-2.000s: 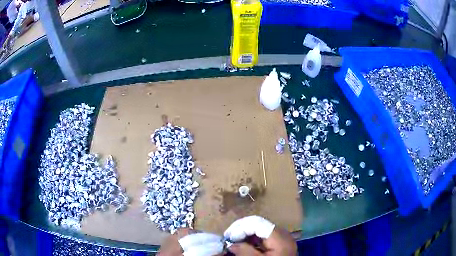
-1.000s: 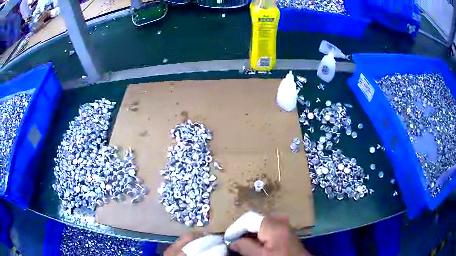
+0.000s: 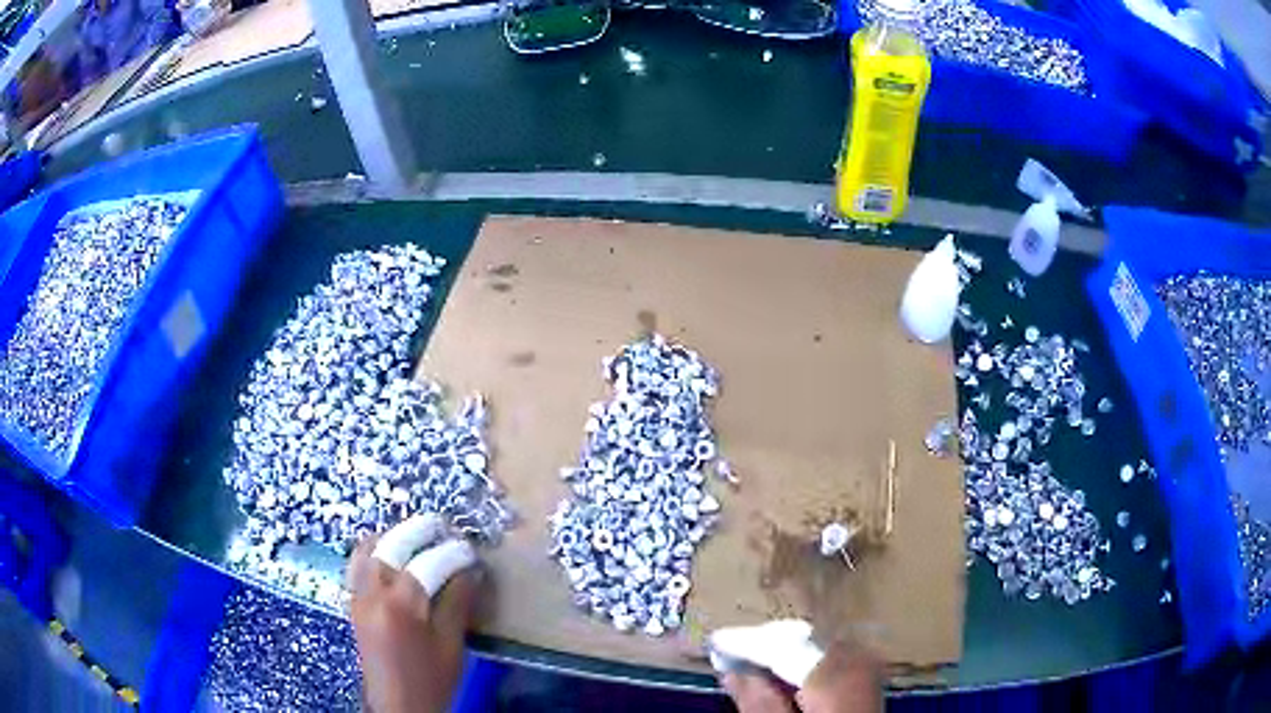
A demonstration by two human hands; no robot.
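Observation:
My left hand (image 3: 411,606), with white finger covers, is at the near edge of the left pile of silver fittings (image 3: 349,418). My right hand (image 3: 809,671), also with a white cover, is at the cardboard's near edge, partly cut off by the frame. Its fingertips are just right of the near end of the middle pile of silver ring fittings (image 3: 641,488). Whether either hand holds a part cannot be made out. A pile of silver stemmed caps (image 3: 1031,522) lies right of the cardboard (image 3: 822,376). A small white piece with a stick (image 3: 835,538) sits on a dark stain.
A thin wooden stick (image 3: 891,488) lies on the cardboard's right part. White squeeze bottle (image 3: 931,293) stands at its top right corner, another small bottle (image 3: 1034,234) beyond. Yellow bottle (image 3: 882,126) stands behind. Blue bins of silver parts flank left (image 3: 209,327) and right (image 3: 1171,460).
My hands were together at the near edge; now they are apart, the left one moved left to the left pile. The view has turned left, so everything sits further right.

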